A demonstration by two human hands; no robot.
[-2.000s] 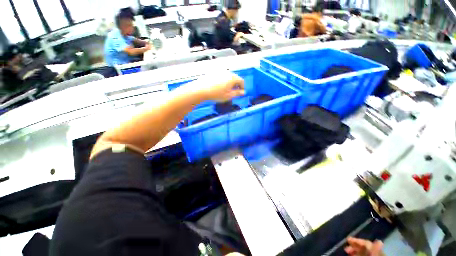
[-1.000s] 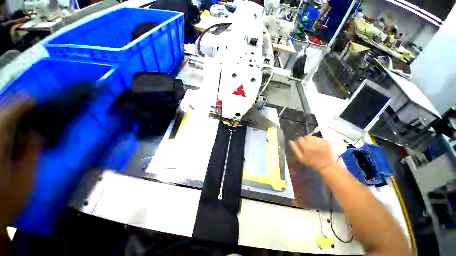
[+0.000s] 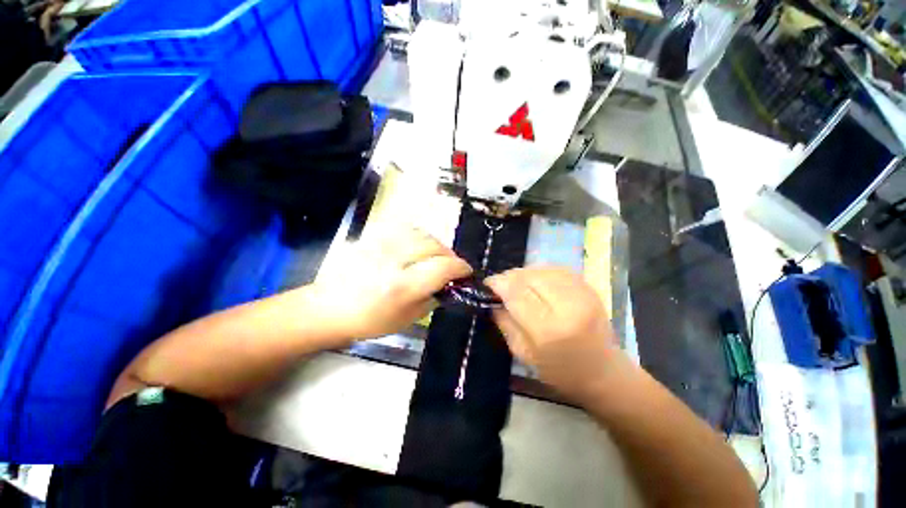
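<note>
A long black zippered strip (image 3: 452, 427) lies under the sewing machine head (image 3: 522, 109) and runs toward me over the table edge, with a silvery zip line down its middle and a ring near the presser foot. My left hand (image 3: 392, 283) and my right hand (image 3: 556, 322) meet above the strip. Their fingertips pinch a small dark piece (image 3: 471, 292) between them. Its exact shape is partly hidden by the fingers.
Blue crates (image 3: 119, 218) stand on the left, with stacked black work pieces (image 3: 298, 149) beside them. Yellow tape (image 3: 598, 260) edges the pale plate. On the right are a green-handled tool (image 3: 737, 355), a small blue box (image 3: 820, 317) and a dark-screened panel (image 3: 836, 169).
My left hand has come from the blue crate to the strip. My right hand has moved left to meet it, and both now hold the small dark piece. The view has moved closer to the machine.
</note>
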